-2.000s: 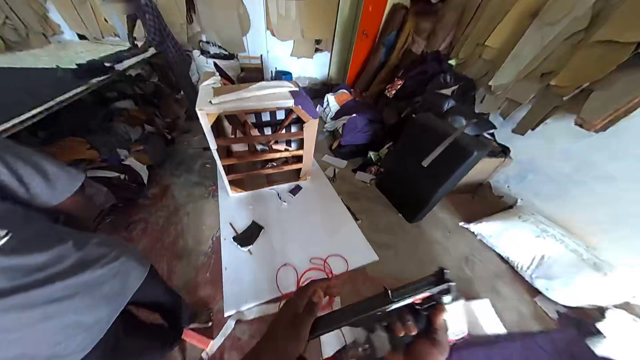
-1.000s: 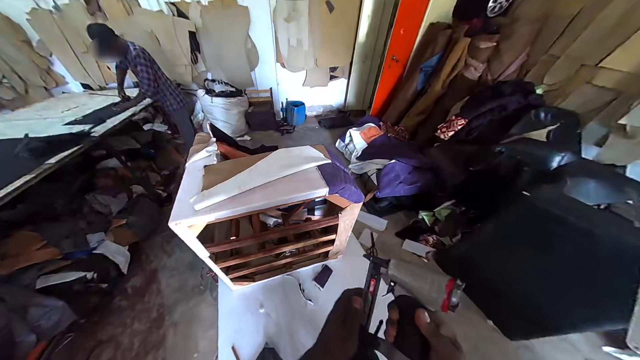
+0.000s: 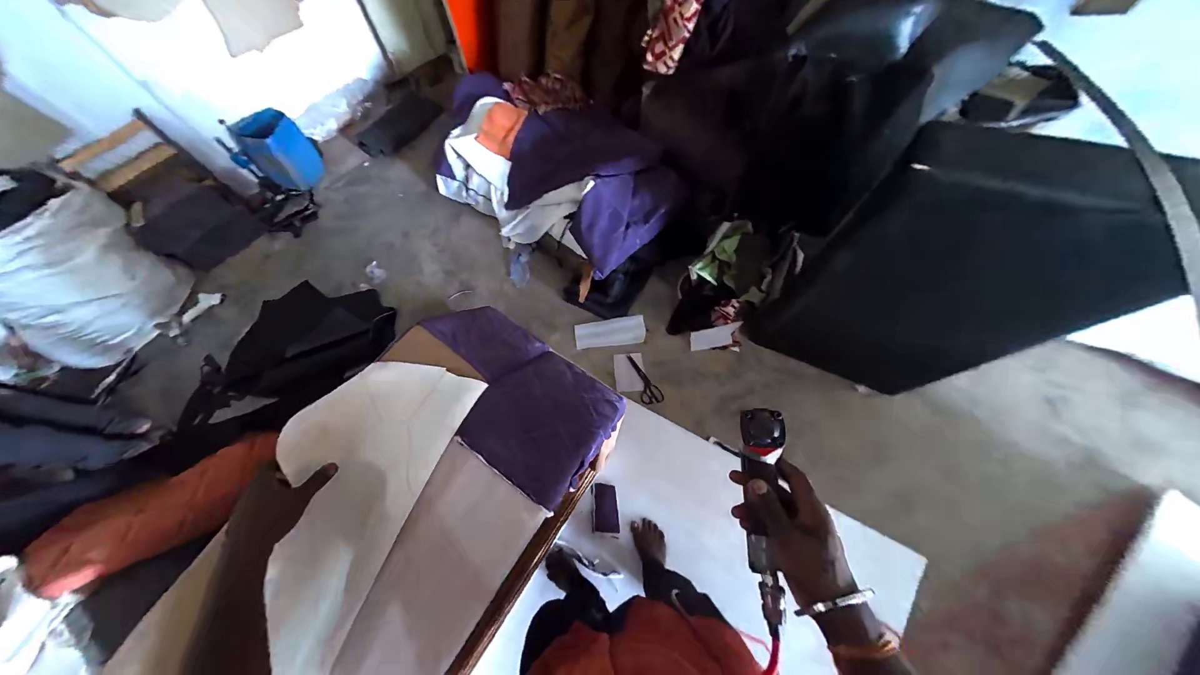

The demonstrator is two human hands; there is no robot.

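Note:
My right hand point(image 3: 783, 511) grips a pneumatic staple gun point(image 3: 761, 469) by its body, with a red air hose point(image 3: 773, 652) joined to its lower end. At the lower left, my left hand point(image 3: 302, 492) touches the edge of a pale, curved sheet piece point(image 3: 380, 450) lying on the wooden furniture frame; its fingers are partly hidden in shadow. Purple fabric point(image 3: 539, 422) covers the frame's corner, beside a pale covered side point(image 3: 450, 553). A dark purple scrap point(image 3: 606, 508) rests on the white board point(image 3: 844, 562) below, near my feet.
Scissors point(image 3: 645, 380) lie on a paper piece beyond the board. Purple and white fabric point(image 3: 562, 178) is heaped ahead, and a large black upholstered piece point(image 3: 984, 253) stands at right. A blue container point(image 3: 277, 150) and a stuffed white sack point(image 3: 84, 272) are at left.
My hands have moved apart: the left is now at the pale sheet on the frame, the right holds the staple gun off to the right. The view has swung downward and closer to the frame.

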